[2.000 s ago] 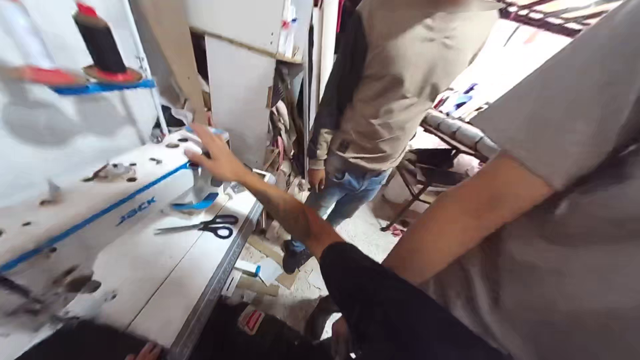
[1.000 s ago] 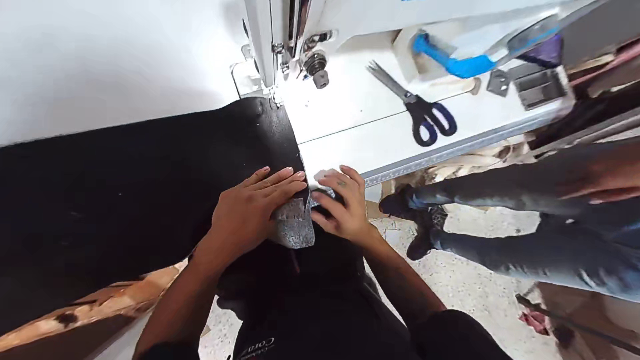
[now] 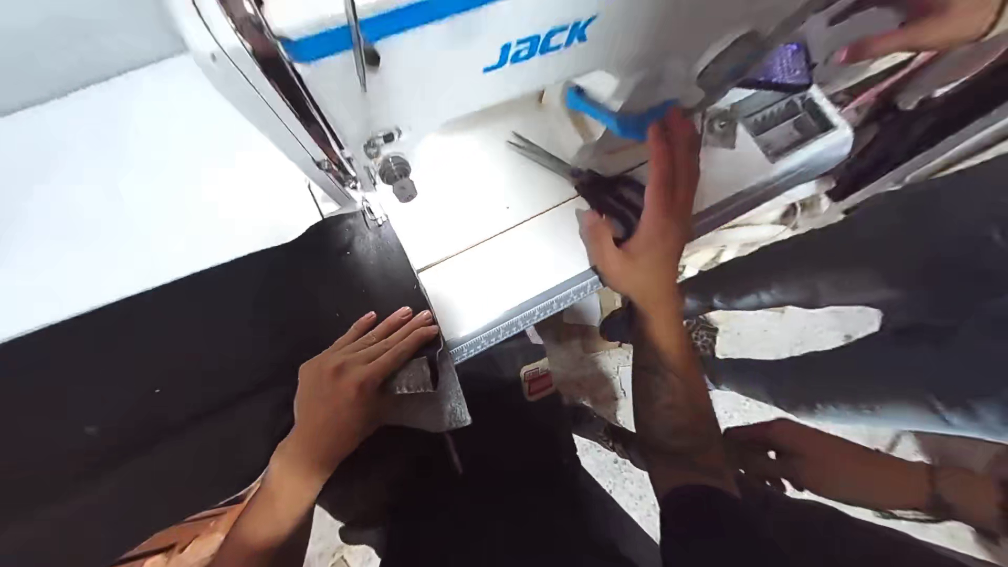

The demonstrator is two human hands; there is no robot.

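My left hand [image 3: 346, 386] lies flat on black fabric [image 3: 197, 331] near its right edge, where a grey underside is folded up. The fabric runs up to the needle and presser foot [image 3: 373, 211] of a white Jack sewing machine [image 3: 441, 71]. My right hand [image 3: 650, 228] is over the scissors [image 3: 602, 189], thumb and fingers apart, covering part of the dark handles; their blades point up and left. Its fingertips are near a blue curved part [image 3: 622, 116] at the machine. I cannot tell whether it touches the scissors.
A ruler strip [image 3: 528, 315] runs along the table's front edge. At the right end are an open compartment [image 3: 791, 126] and a purple item [image 3: 780, 67]. Another person's hand [image 3: 913, 31] is at the top right; another person's forearm [image 3: 858, 465] reaches in at the lower right.
My right hand has left the fabric's edge and moved up and right to the scissors. My left hand stays on the fabric. Another person's hand and forearm have come into view at right.
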